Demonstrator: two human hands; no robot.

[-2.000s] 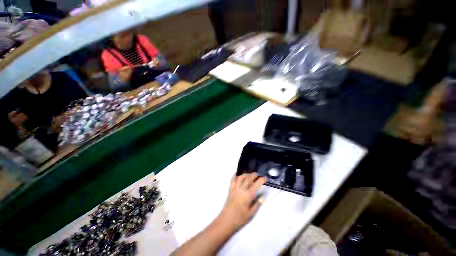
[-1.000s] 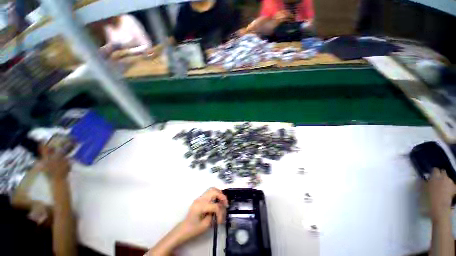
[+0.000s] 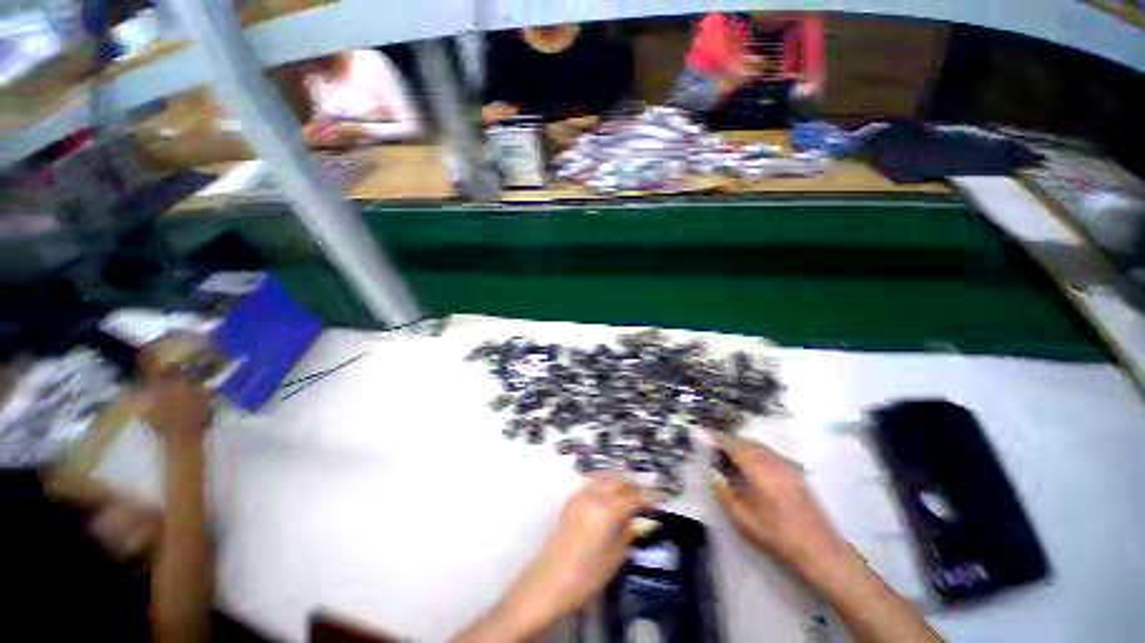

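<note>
A glossy black housing (image 3: pixel 666 580) stands at the bottom centre, cut off by the lower edge, with a pale round spot in its floor. My left hand (image 3: pixel 588 543) grips its upper left corner. My right hand (image 3: pixel 776 502) is at the lower right edge of the pile of small dark circuit modules (image 3: pixel 628 392). A small dark thing shows between its thumb and fingers; blur hides whether it is held. A second black housing (image 3: pixel 961 502) lies on the white surface at right, touched by no hand.
The green belt (image 3: pixel 703 264) runs beyond the white bench (image 3: pixel 377 502). A neighbour's arm (image 3: pixel 186 502) and a blue box (image 3: pixel 264 342) with thin wires are at left. A slanted grey post (image 3: pixel 301 176) stands at left. People sit across the belt behind a silver-white parts heap (image 3: pixel 647 148).
My right hand has left the housing at the right and moved left to the pile. That housing now lies free, wholly in view. My left hand still holds the centre housing, now lower in view.
</note>
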